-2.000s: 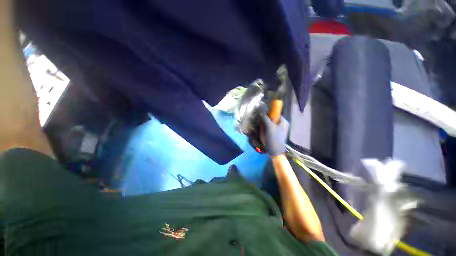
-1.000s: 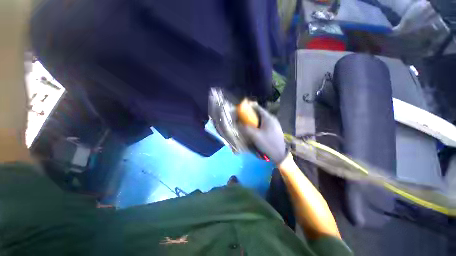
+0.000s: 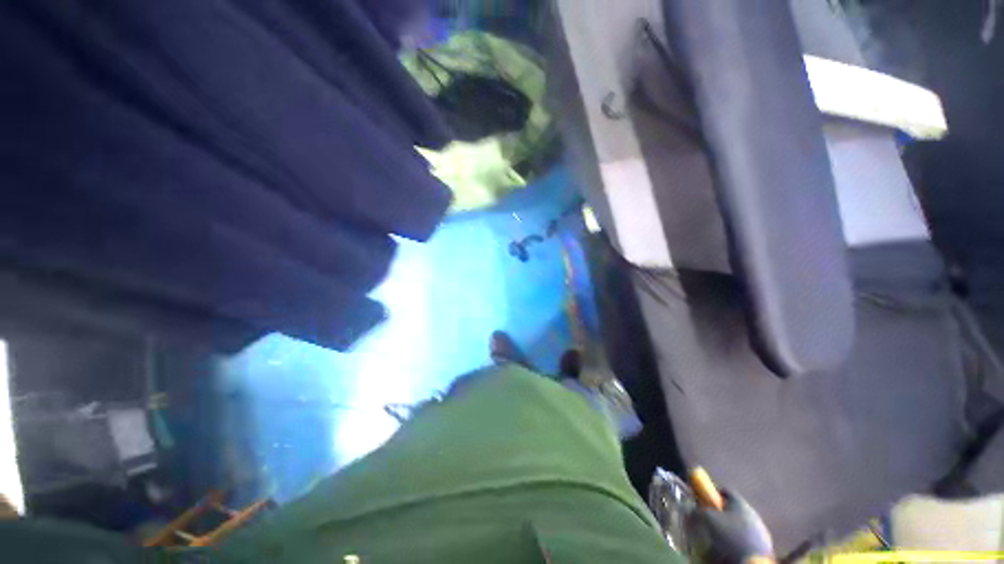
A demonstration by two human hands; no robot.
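Observation:
The navy garment [image 3: 198, 154] hangs in folds across the upper left, its lower edge spread above the blue floor. My right hand [image 3: 732, 531], in a light grey glove, is at the bottom edge, partly cut off. It is shut on the steam iron's orange-brown handle [image 3: 707, 488]; the silver iron body [image 3: 668, 501] is beside my green clothing. My left hand is not in view, so its hold on the garment cannot be seen.
The long padded form [image 3: 771, 187] stands above the grey-covered table [image 3: 633, 209] on the right. A white strip [image 3: 875, 96] lies beyond it. A green cloth or bag [image 3: 484, 176] is on the floor. A yellow hose [image 3: 925, 557] runs at bottom right.
My right hand and the iron have moved from beside the garment down to the bottom edge. The garment appears farther left, and the view has shifted, showing more of the green bag.

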